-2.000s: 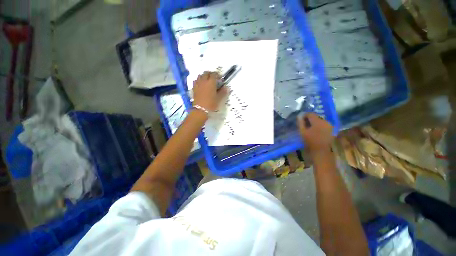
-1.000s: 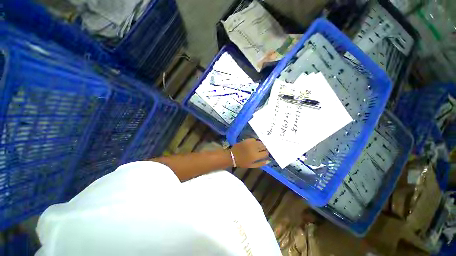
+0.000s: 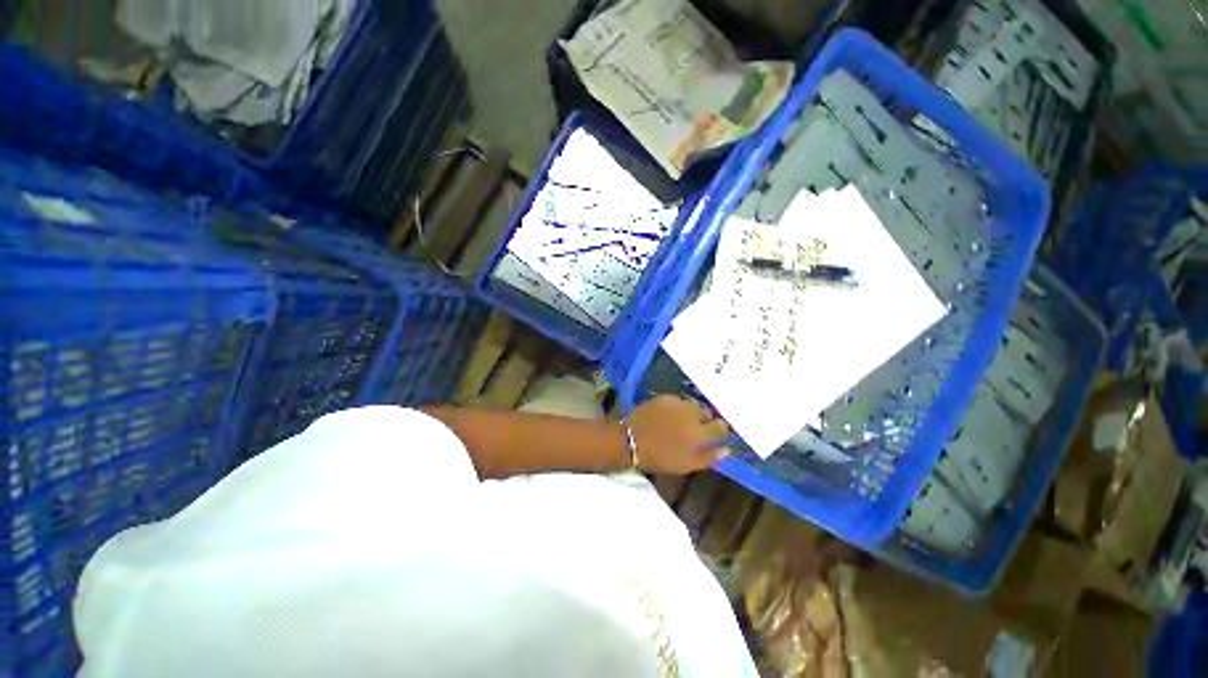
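An open blue plastic crate (image 3: 1013, 311) holds rows of grey metal plates (image 3: 868, 126) with dark holes. It sits tilted to the view on top of another plate-filled crate. White handwritten sheets (image 3: 808, 338) lie on the plates, with a dark pen (image 3: 803, 273) lying across the writing. My left hand (image 3: 678, 435), with a bracelet at the wrist, has its fingers curled over the crate's near-left rim; the thumb is hard to make out. My right hand is not in view.
A small blue crate (image 3: 497, 252) of plates stands left of the crate, with brown paper (image 3: 662, 80) behind it. Tall blue crates (image 3: 133, 358) fill the left side. Crumpled brown wrapping (image 3: 795, 603) lies at the lower right. Wooden slats (image 3: 470, 205) show between crates.
Since the oldest frame, the pen has left my left hand and lies on the paper. My left hand has moved to the rim, my right hand has left view, and the view has turned.
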